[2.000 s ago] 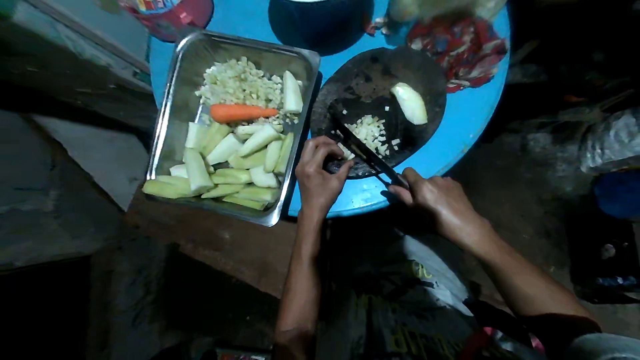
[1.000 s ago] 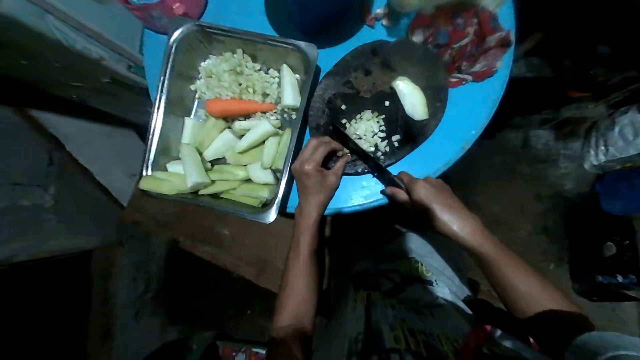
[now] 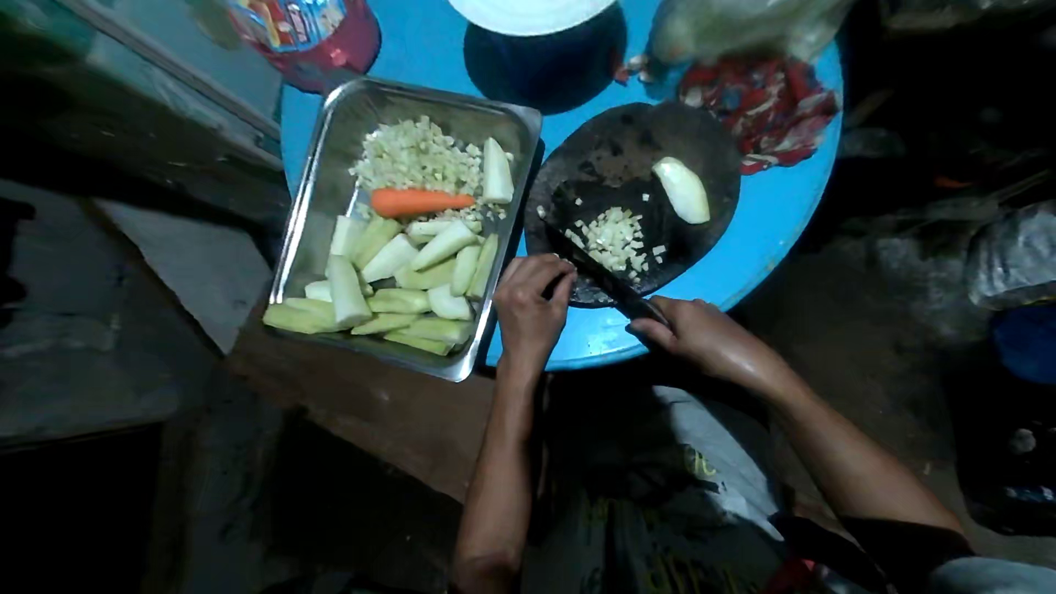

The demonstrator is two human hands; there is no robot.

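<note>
My right hand [image 3: 685, 334] grips the handle of a dark-bladed knife [image 3: 601, 279], its blade lying slantwise over a round, dark chopping board [image 3: 594, 153]. My left hand [image 3: 535, 289] rests at the board's near left edge with bent fingers, close to the blade; a small pale bit seems to be at its fingertips, mostly hidden. Diced pale vegetable [image 3: 615, 239] lies in a small heap beyond the blade. A peeled pale vegetable piece [image 3: 683, 190] lies on the board's right. Left of the board, a steel tray [image 3: 301, 223] holds a carrot [image 3: 421, 202], diced vegetable [image 3: 421, 157] and several pale green wedges [image 3: 396, 257].
Everything stands on a round blue table [image 3: 784, 227]. Behind the board are a dark pot with a white lid [image 3: 544, 66], a red patterned bag [image 3: 763, 107] and a clear plastic bag [image 3: 742, 29]. A pink container [image 3: 330, 54] stands at the back left.
My hands stay close together at the board's near edge, the knife still in my right hand. The blade has shifted slightly; nothing else has plainly moved.
</note>
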